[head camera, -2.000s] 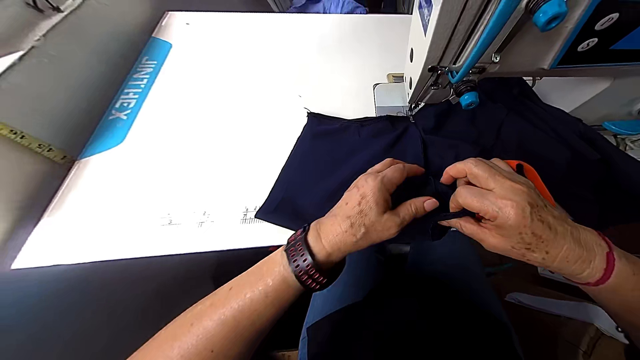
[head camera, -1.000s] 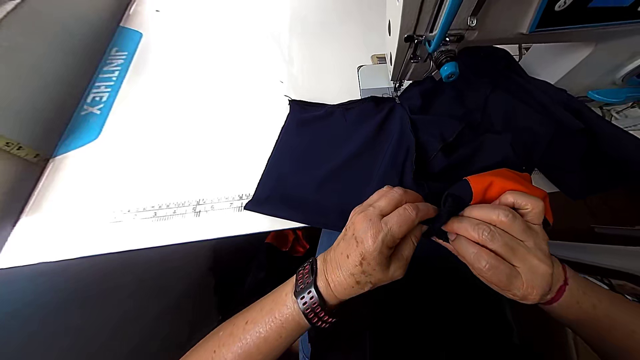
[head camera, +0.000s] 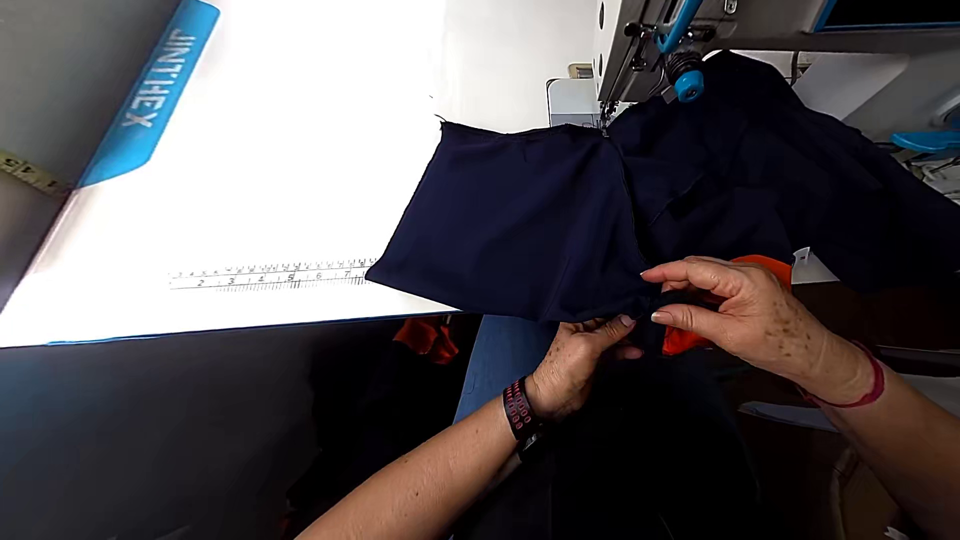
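Observation:
Navy fabric (head camera: 517, 217) lies over the sewing machine's table, its top edge running to the presser foot (head camera: 606, 120) of the sewing machine (head camera: 686, 45). At the fabric's lower edge my left hand (head camera: 577, 356) pinches the cloth from below, thumb on top. My right hand (head camera: 731, 311) is just right of it, thumb and fingers around a dark fold at the fabric's seam; the tips are parted and the grip is partly hidden. Orange fabric (head camera: 765, 264) shows behind and below my right hand. More navy cloth is bunched to the right of the needle area.
A printed ruler scale (head camera: 270, 276) runs along the front of the white table (head camera: 300, 150). A yellow measuring tape (head camera: 30, 174) is at the far left. Below the table edge hangs a piece of orange cloth (head camera: 427, 339). A blue lever (head camera: 926, 142) sits at the right.
My hands, close together at the fabric edge a second ago, have drawn apart; the left is now lower and under the edge. The right hand's fingers have spread.

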